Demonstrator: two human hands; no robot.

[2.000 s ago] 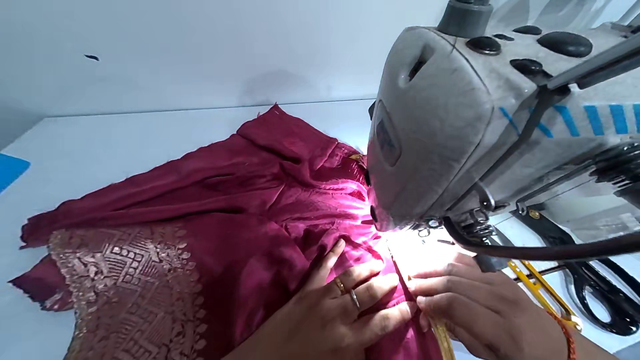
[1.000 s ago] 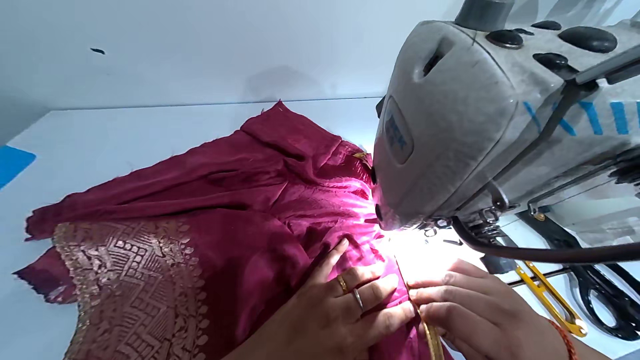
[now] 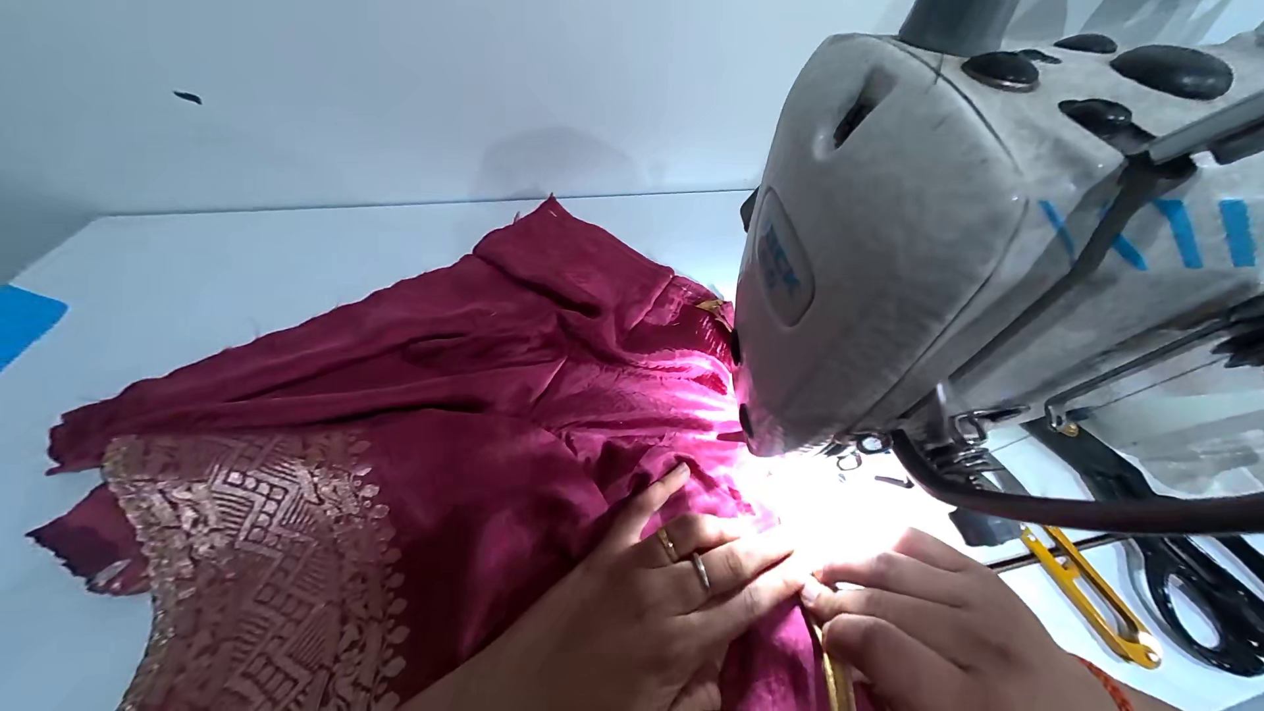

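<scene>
Magenta fabric (image 3: 474,444) with a gold-patterned panel (image 3: 267,583) is spread to the left of a sewing machine's head (image 3: 879,237). My left hand (image 3: 681,602), wearing two rings, lies on the fabric with its fingertips at the right edge. Pinched under the fingers of my right hand (image 3: 928,622) is that edge with its narrow gold trim (image 3: 837,671). The fingertips of both hands meet just in front of the machine's brightly lit needle area. Glare and the machine head hide the needle and presser foot.
Right of my right hand lie a yellow thread snipper (image 3: 1091,597) and black-handled scissors (image 3: 1185,592). A black hose or cable (image 3: 1096,513) curves low across the machine's front. A blue piece (image 3: 25,321) is at the table's left edge, with a wall behind.
Fingertips of my left hand have come up against those of my right at the trimmed edge, where a small gap showed before. The fabric lies nearly the same.
</scene>
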